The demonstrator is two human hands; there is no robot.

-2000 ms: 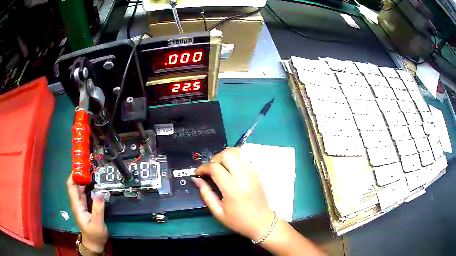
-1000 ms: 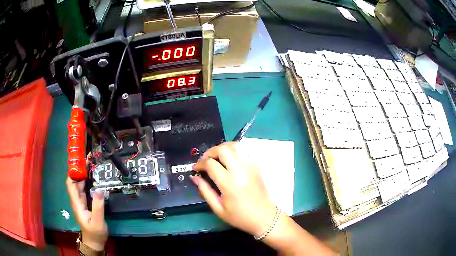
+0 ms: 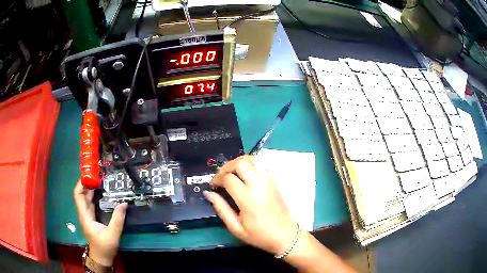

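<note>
The display board [image 3: 160, 180] lies under the clear acrylic plate at the front left of the black test fixture [image 3: 205, 128], its digits white. The red clamp handle [image 3: 90, 149] hangs down. The panel meters [image 3: 193, 72] read -.000 and 07.4. My left hand [image 3: 103, 230] is at the fixture's front left corner below the handle, thumb near the acrylic's front edge, fingers partly hidden. My right hand [image 3: 251, 200] is over the fixture's right side, its fingertips at the small controls beside the white label [image 3: 199, 179]; what they touch is hidden.
A red tray [image 3: 24, 176] stands at the left. A pen [image 3: 271, 128] and a white paper slip [image 3: 293, 184] lie right of the fixture. Rows of white boards [image 3: 368, 112] lie on brown cardboard sheets [image 3: 368, 186] at the right. A cardboard box [image 3: 256, 48] stands behind.
The lower meter has gone from 22.5 to 08.3 to 07.4, and the upper from .000 to -.000. My left thumb has shifted slightly right. My right hand stays at the controls.
</note>
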